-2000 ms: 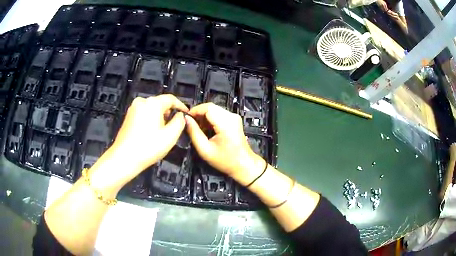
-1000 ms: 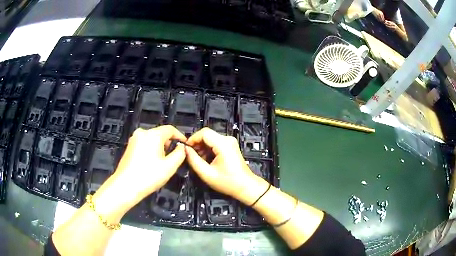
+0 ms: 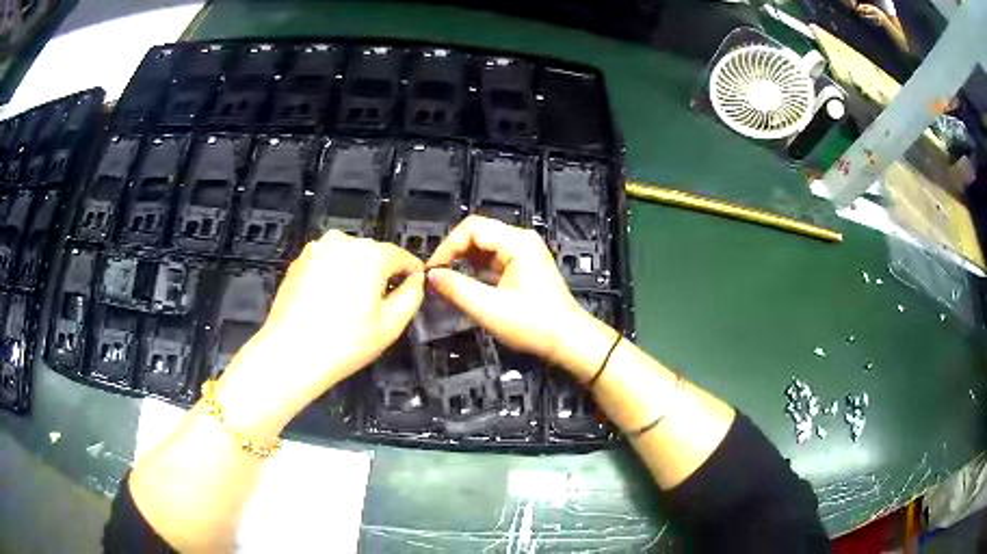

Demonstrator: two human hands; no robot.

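A black plastic housing with a rectangular window hangs upright below my fingertips, over the near row of the black blister tray. My left hand and my right hand meet at the housing's top end, thumbs and forefingers pinched together. A tiny dark bit shows between the fingertips; whether it is a separate fitting I cannot tell. The tray's pockets hold more black housings; the far right corner pocket looks smooth, with no housing seen in it.
A second black tray is at far left. White paper lies under my left forearm. A yellow rod lies right of the tray. A white fan stands upper right. Small silvery parts lie at right. Another person's hand shows top right.
The housing now hangs in clearer view below my fingertips, its window and lower end showing. My hands stay pinched together. The camera view has shifted.
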